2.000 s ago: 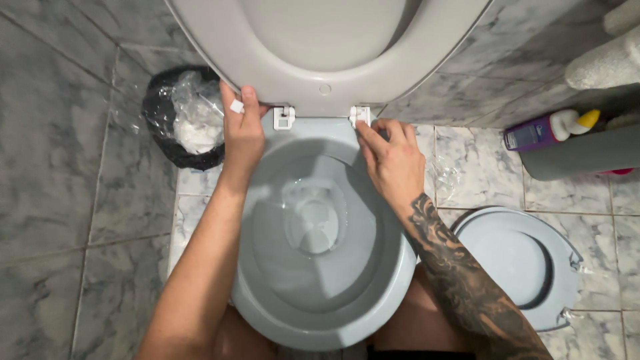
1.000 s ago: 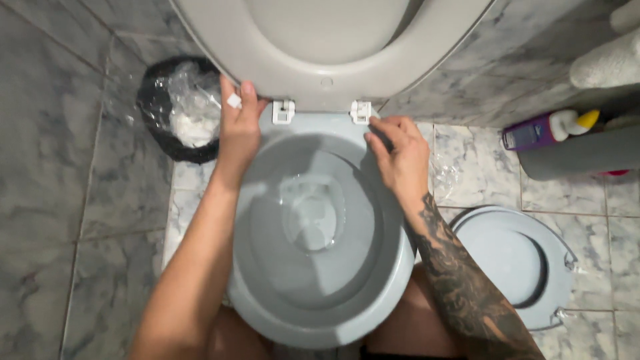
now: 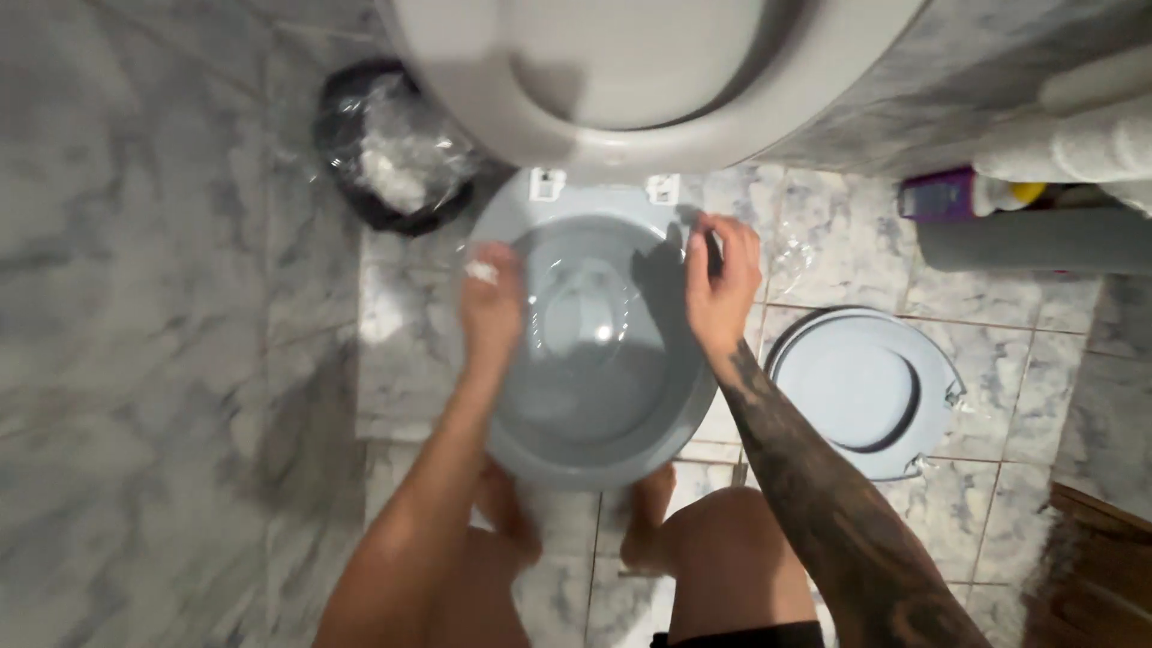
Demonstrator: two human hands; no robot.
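My left hand (image 3: 492,292), blurred, is over the left rim of the grey toilet bowl (image 3: 598,463), with a small white piece at its fingers. Over the bowl's right side is my right hand (image 3: 724,274), fingers curled and apart, with nothing seen in it. Two white plastic hinge fittings, the left one (image 3: 546,184) and the right one (image 3: 663,189), sit on the back edge of the bowl. Behind them the pale toilet seat and lid (image 3: 621,148) stand raised.
A black-bagged waste bin (image 3: 355,193) with crumpled plastic and paper is at the back left. On the tiled floor at right lies a grey-blue toilet seat with lid (image 3: 859,382). A purple bottle (image 3: 938,195) stands near a grey container (image 3: 1035,241), below white cloth (image 3: 1071,139).
Both hands have moved away from the hinge area toward me, the left one from beside the raised seat's edge. The view has shifted, now showing more of the legs and floor.
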